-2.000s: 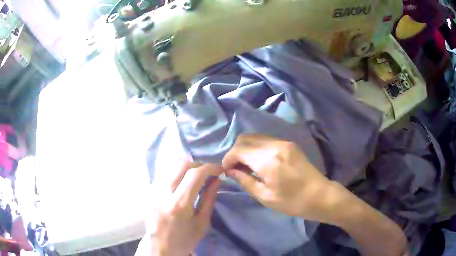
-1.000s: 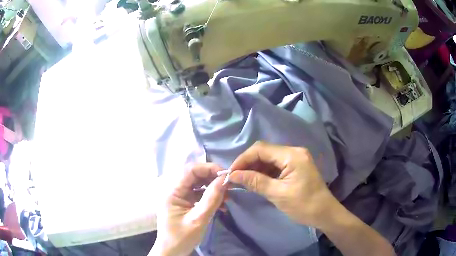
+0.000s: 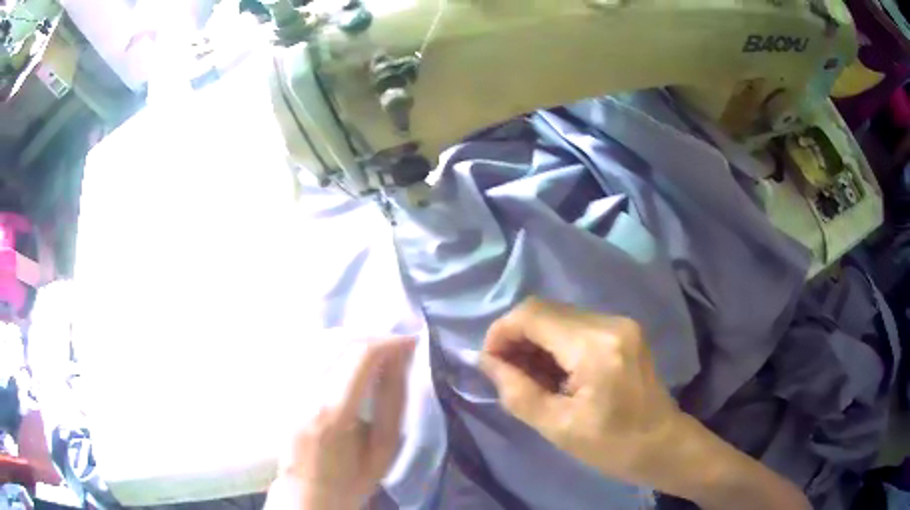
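Note:
The grey-blue garment (image 3: 599, 339) lies in loose folds under the arm of the cream sewing machine (image 3: 579, 50) and runs down towards me. A dark edge line in the cloth leads from the needle area (image 3: 387, 204) to between my hands. My left hand (image 3: 354, 428) is blurred and washed out by glare, over the cloth left of that line; what its fingers hold cannot be told. My right hand (image 3: 584, 383) is curled over the cloth to the right, thumb and forefinger close together; whether anything is between them cannot be told.
The white table (image 3: 180, 299) at left is overexposed. Dark cloth (image 3: 808, 369) is piled at lower right. The machine bed's right end (image 3: 843, 189) shows metal parts. Pink items (image 3: 15, 264) are at the far left edge.
My hands, which met with a small pale strip between the fingertips, have moved apart. The strip is no longer visible. A dark edge line now shows in the cloth between my hands.

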